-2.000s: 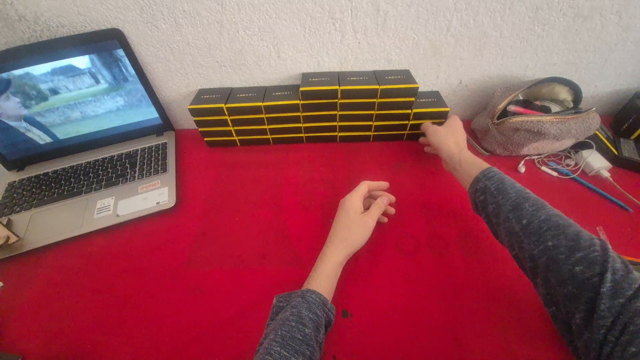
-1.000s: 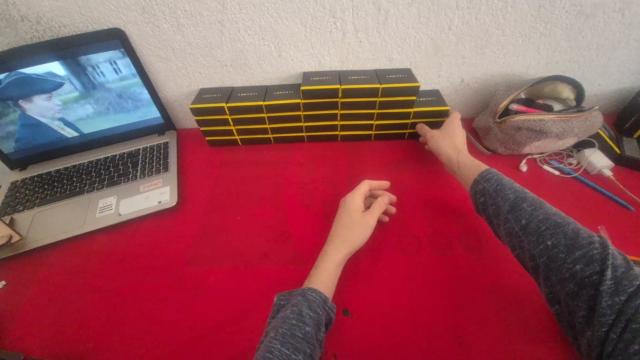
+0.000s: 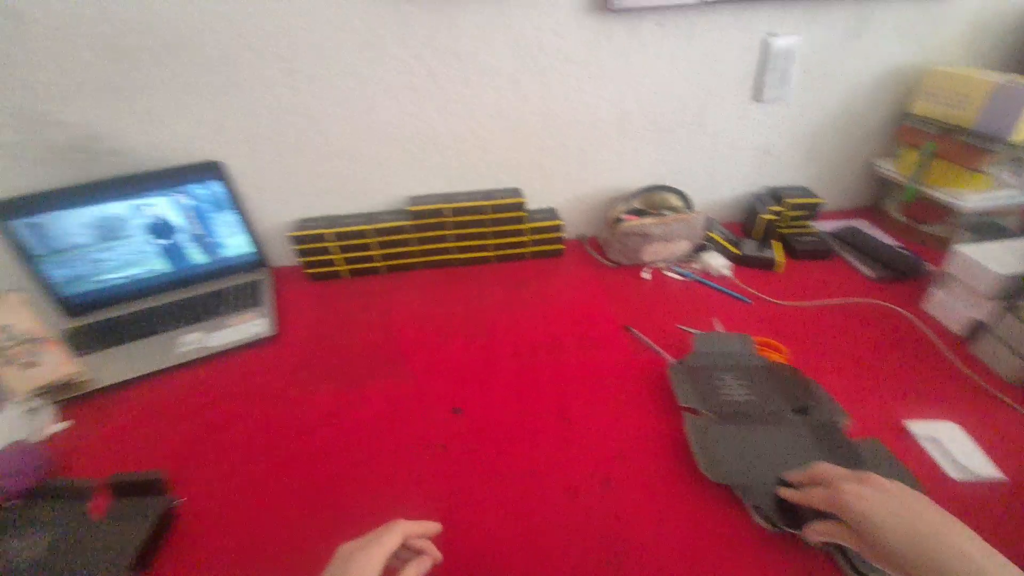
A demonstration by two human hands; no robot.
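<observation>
My right hand [image 3: 868, 508] lies on a flat, unfolded dark cardboard box blank [image 3: 788, 424] at the lower right, its fingers and thumb around the near edge. The picture is blurred, and the grip is only partly visible. At the bottom edge, left of centre, my left hand [image 3: 392, 548] has its fingers loosely curled over the red table cover, with nothing seen in it. Against the wall stand stacked black boxes with yellow bands [image 3: 432, 232], far from both hands. Orange-handled scissors [image 3: 772, 350] lie partly under the blank's far end.
An open laptop [image 3: 168, 320] stands at the left, above dark card pieces [image 3: 88, 520]. Along the back right are a pouch [image 3: 652, 232], a blue pen [image 3: 716, 286], a cable [image 3: 872, 302] and more black boxes [image 3: 788, 220]. A white paper [image 3: 952, 450] lies at the right.
The view has swung to the right. My right hand has left the right end of the box stack and is now at the cardboard blank.
</observation>
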